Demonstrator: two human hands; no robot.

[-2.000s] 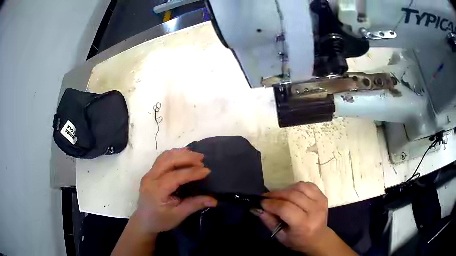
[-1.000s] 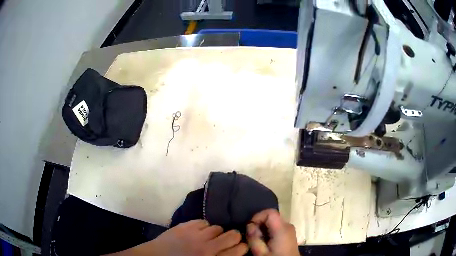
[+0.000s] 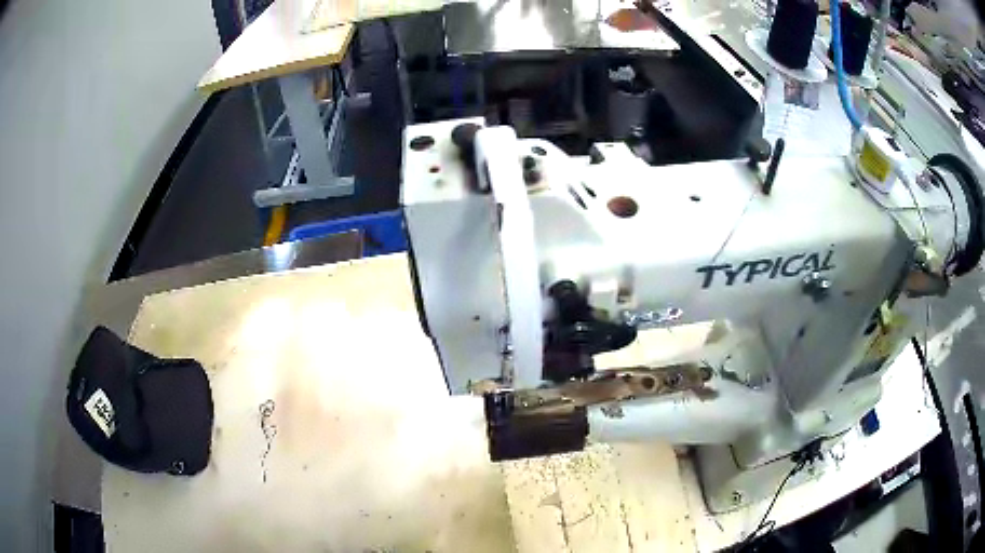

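Neither of my hands is in the picture, and the black fabric piece they held is not in view. Nearest in front of me is the large white sewing machine (image 3: 659, 248) marked "TYPICAL". Its horizontal arm (image 3: 648, 419) has worn brown metal on top and a dark brown block (image 3: 537, 430) at its left end. A small black bag (image 3: 173, 416) with a white logo patch (image 3: 99, 412) lies at the left side of the table.
The cream table (image 3: 324, 378) has a grey metal edge (image 3: 232, 262). A thin dark loose thread (image 3: 267, 435) lies on it. Dark thread cones (image 3: 792, 35) stand behind the machine at upper right. Another table (image 3: 281, 51) stands beyond. A pale wall (image 3: 76, 162) is at left.
The view has tilted up, showing the whole machine and the area behind it. Both hands and the black fabric have left the picture at the bottom. The bag at left lies as before.
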